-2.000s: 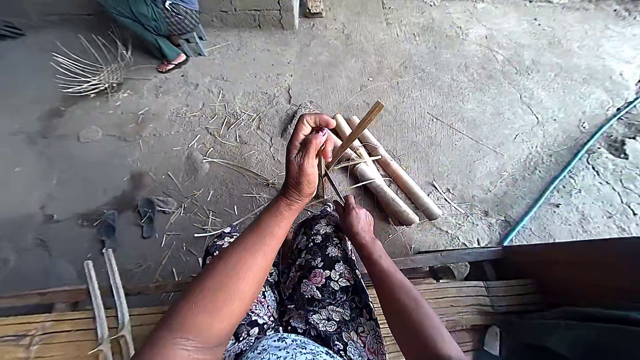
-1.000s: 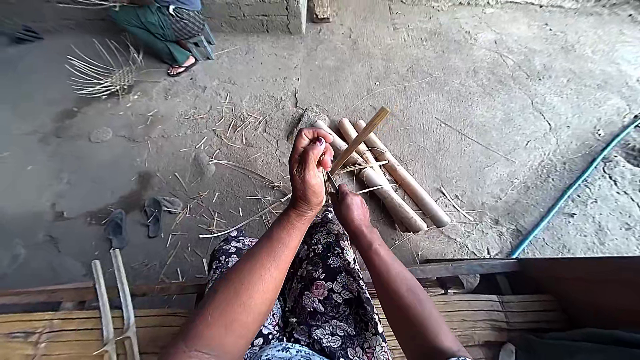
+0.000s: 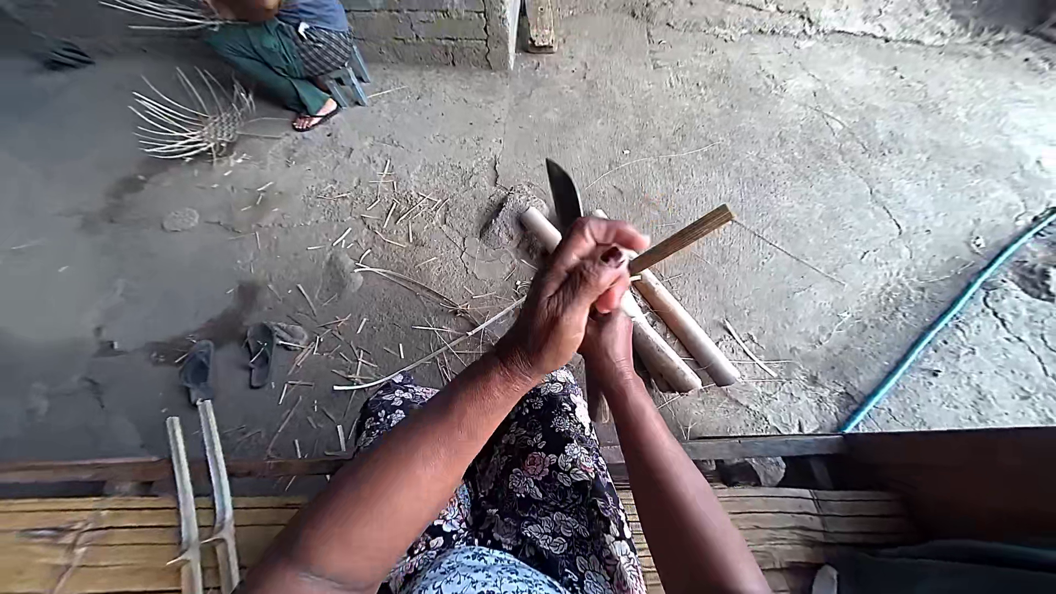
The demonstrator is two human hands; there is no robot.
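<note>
Just above my lap, my left hand is closed around a flat bamboo strip, whose squared end sticks out to the upper right. Close below it and touching it is my right hand, shut on a knife whose handle is mostly hidden. The knife's dark curved blade points up and away behind my left hand. Where blade and strip cross cannot be seen. Beyond and below the hands, several pale round poles lie on the ground, partly covered by them.
Slatted bamboo seating with two split sticks is around my lap. Slippers, thin shavings and a stone lie on the concrete. A hose runs at right. A seated person is at upper left beside an unfinished woven basket.
The knife blade now points up beyond my left hand; earlier it was low between the hands. My right hand has come up against my left. The strip stays in my left hand.
</note>
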